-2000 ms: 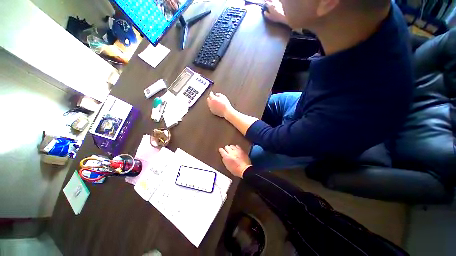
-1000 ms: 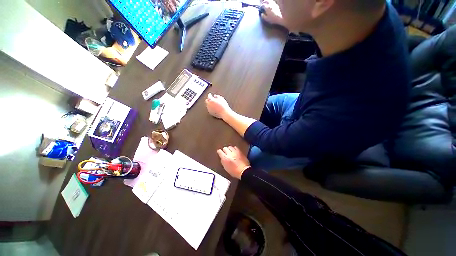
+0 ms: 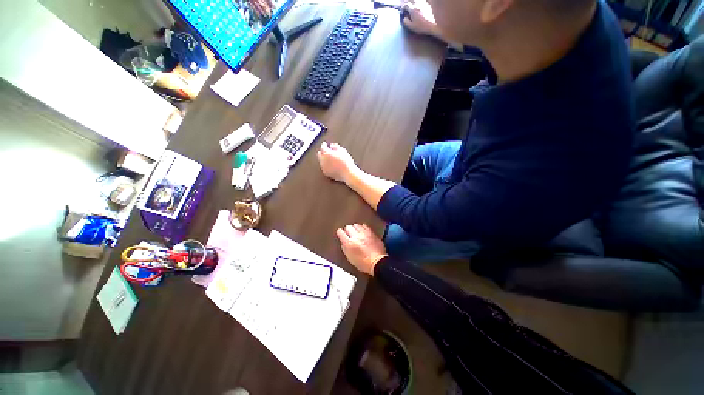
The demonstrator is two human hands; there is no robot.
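My right hand point(image 3: 363, 248), bare in a black sleeve, rests palm down on the desk's near edge, empty, with the fingers loosely spread. My left hand is not seen; a small pale shape cut off by the bottom edge cannot be identified. Left of my right hand, a smartphone point(image 3: 301, 277) with a white lit screen lies on white paper sheets point(image 3: 289, 332). A pink sheet point(image 3: 224, 245) lies partly under them. A shiny gold-brown ornament or dish point(image 3: 246, 214) stands at the papers' upper end. My hand touches neither papers nor phone.
A seated person point(image 3: 533, 146) has one hand by the calculator point(image 3: 291, 136), the other beyond the keyboard point(image 3: 337, 59). A monitor point(image 3: 231, 27), purple box point(image 3: 176, 193), pen cup point(image 3: 199, 258) and green-edged card point(image 3: 117, 299) stand or lie on the desk. A bin point(image 3: 380, 362) is below.
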